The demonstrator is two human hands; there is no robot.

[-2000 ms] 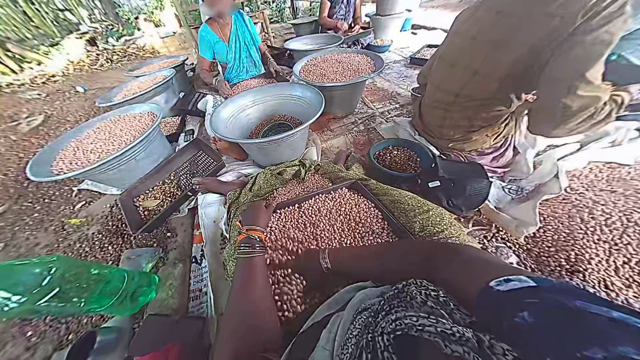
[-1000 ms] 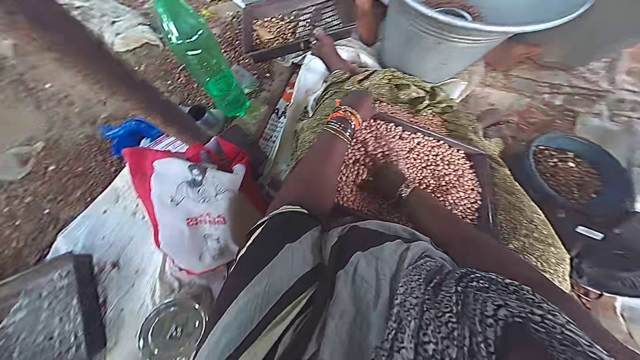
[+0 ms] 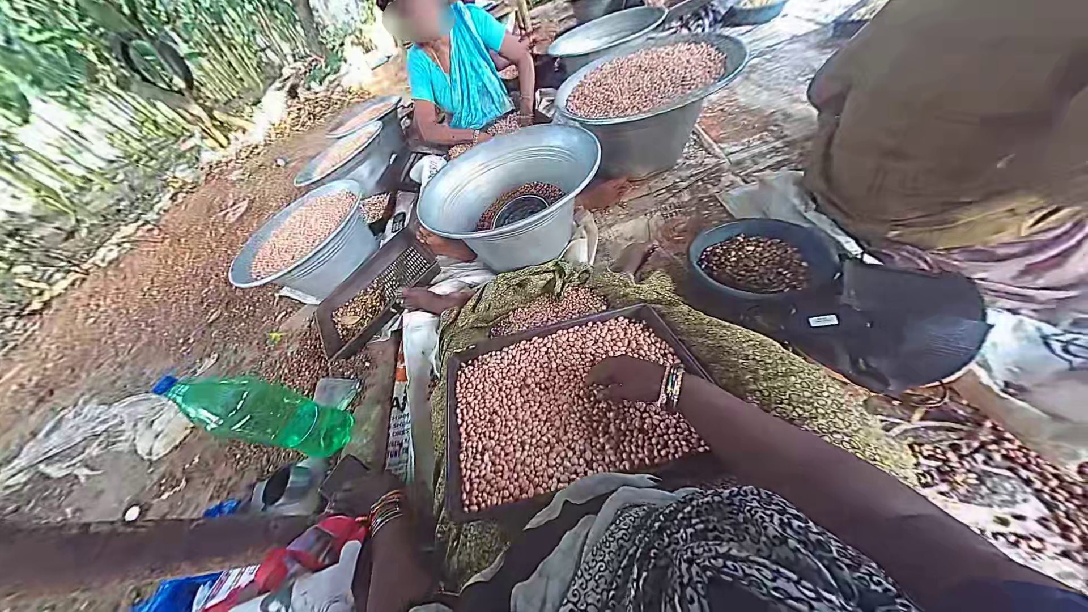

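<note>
A dark rectangular tray (image 3: 452, 442) full of small round pinkish-brown nuts or seeds (image 3: 535, 416) rests on a patterned olive cloth (image 3: 765, 365) before me. My right hand (image 3: 627, 380), with bangles at the wrist, touches the nuts in the tray's right half; its fingertips are partly hidden, so its grip is unclear. To the left of the tray, my left hand (image 3: 361, 486) is low down by a red and white cloth bag (image 3: 319, 544). Its fingers are dark and blurred, and I cannot tell whether it holds anything. More nuts lie on the cloth just beyond the tray.
A green plastic bottle (image 3: 255, 414) lies at the left. Beyond the tray stand a large metal basin (image 3: 544, 229) and a slatted tray (image 3: 327, 327). A dark bowl (image 3: 705, 276) of darker pieces is at the right. One person (image 3: 467, 76) sits ahead, another (image 3: 943, 127) at the right.
My left hand has left the tray's edge and moved down and left, beside the bag. My right hand is still at the nuts. The view has swung back up from the lap.
</note>
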